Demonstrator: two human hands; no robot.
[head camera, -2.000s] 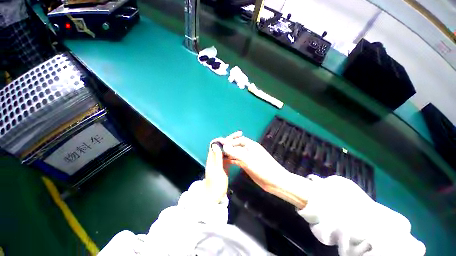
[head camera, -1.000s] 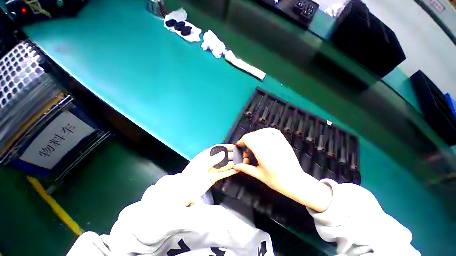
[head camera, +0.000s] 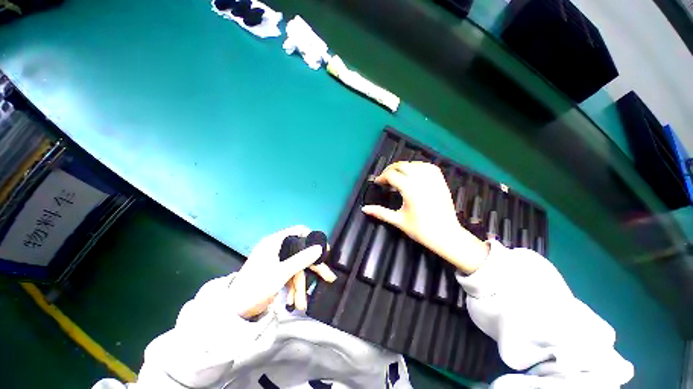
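My left hand (head camera: 283, 270) is at the bench's near edge and holds small black oval pieces (head camera: 316, 245) between thumb and fingers. My right hand (head camera: 418, 199) is over the upper left part of the black parts tray (head camera: 355, 304), with thumb and fingers around a dark piece (head camera: 382, 197); its shape is partly hidden. Glossy black handle housings (head camera: 378, 253) lie side by side in the tray's slots. My right hand and forearm cover some of them.
On the green bench (head camera: 190, 137) beyond lie a white holder with black ovals (head camera: 262, 27), a crumpled white wipe (head camera: 305, 42) and a pale yellow tube (head camera: 365, 83). Black boxes (head camera: 560, 49) stand at the upper right. A material cart sign (head camera: 47, 220) is below left.
My hands have moved apart. My right hand has gone forward over the tray; my left has moved slightly left and down with black pieces. The view has shifted toward the tray.
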